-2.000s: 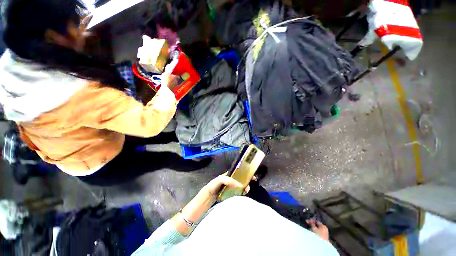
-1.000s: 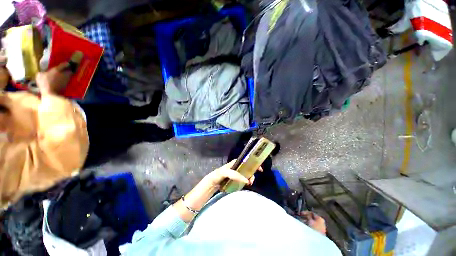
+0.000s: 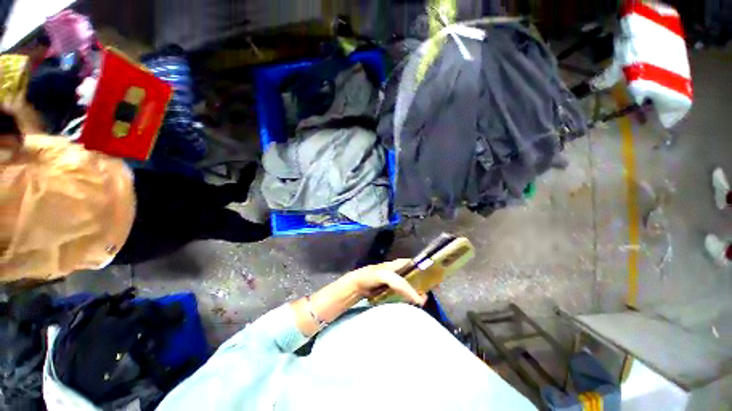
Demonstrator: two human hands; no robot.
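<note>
My left hand (image 3: 384,281) is in front of my body at the lower middle, closed around a smartphone (image 3: 446,269) with a gold back. The phone is tilted, its far end pointing up and to the right. A dark, flat edge shows along the phone's left side; I cannot tell if it is a cover or a second object. A bracelet is on my left wrist. My right hand is not in view.
A blue crate (image 3: 277,223) with grey garments stands ahead, beside a tied dark garment bundle (image 3: 481,120). A person in an orange jacket (image 3: 72,205) is at left by a red box (image 3: 127,108). Metal frame (image 3: 514,341) and table (image 3: 666,341) are at lower right.
My left hand and the phone have shifted slightly right, and the phone is tilted flatter. My right hand, seen earlier at the lower right, has gone out of view. The person has moved toward the left edge.
</note>
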